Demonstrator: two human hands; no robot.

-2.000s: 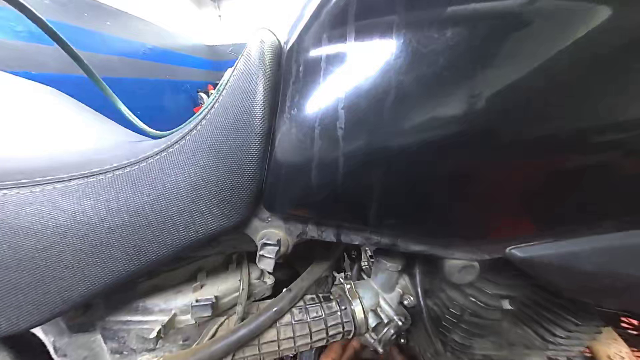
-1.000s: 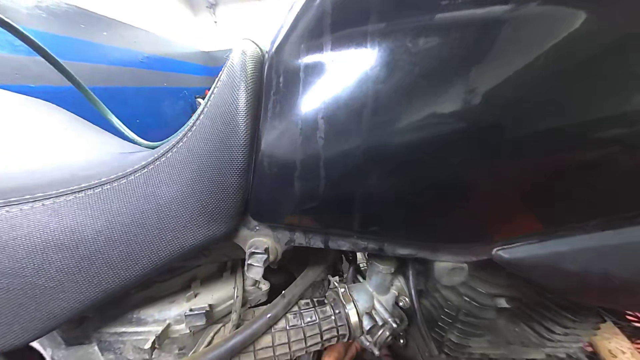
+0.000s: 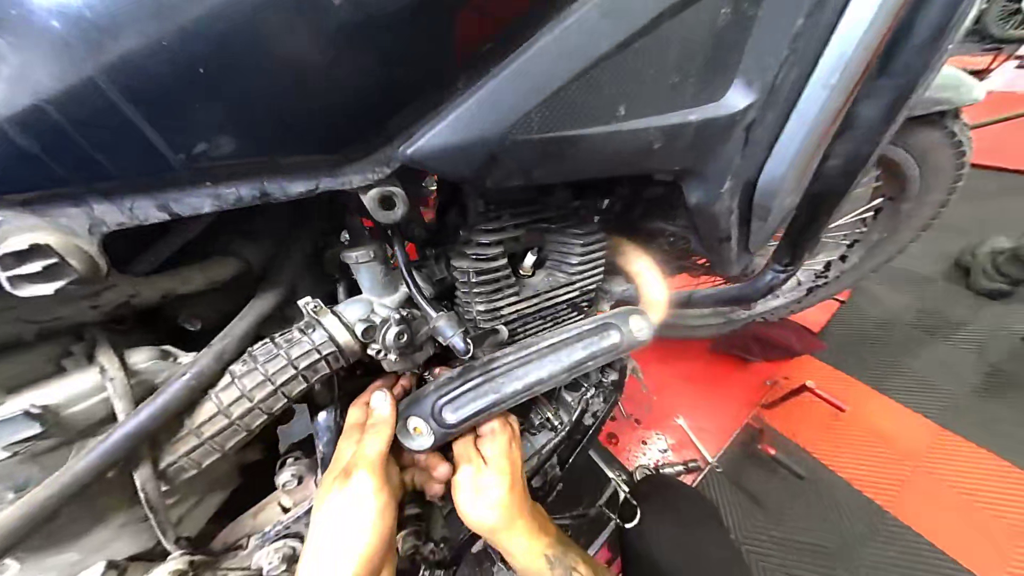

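Note:
My left hand (image 3: 364, 456) reaches up beneath the carburetor (image 3: 396, 324), its thumb beside the lower end of a dark exhaust heat shield (image 3: 528, 376). My right hand (image 3: 492, 480) is just below the shield, fingers curled under it. The fingertips of both hands are partly hidden, and whether they hold something cannot be told. A ribbed air intake hose (image 3: 264, 384) is clamped to the carburetor. The spark plug cap (image 3: 452, 334) hangs at the end of its lead, apart from the spark plug (image 3: 529, 262) in the finned engine cylinder (image 3: 560, 292).
The black fuel tank (image 3: 240, 88) overhangs the engine. A front wheel (image 3: 920, 184) stands at right. Hand tools, including a red-handled one (image 3: 826, 397), and a dark red cloth (image 3: 768, 340) lie on the red and black floor mats (image 3: 904, 448). A dark-clad knee (image 3: 680, 520) is at lower right.
The view has swung down and toward the front wheel. Both hands and forearms now show; earlier only some fingers showed below the carburetor at the bottom edge.

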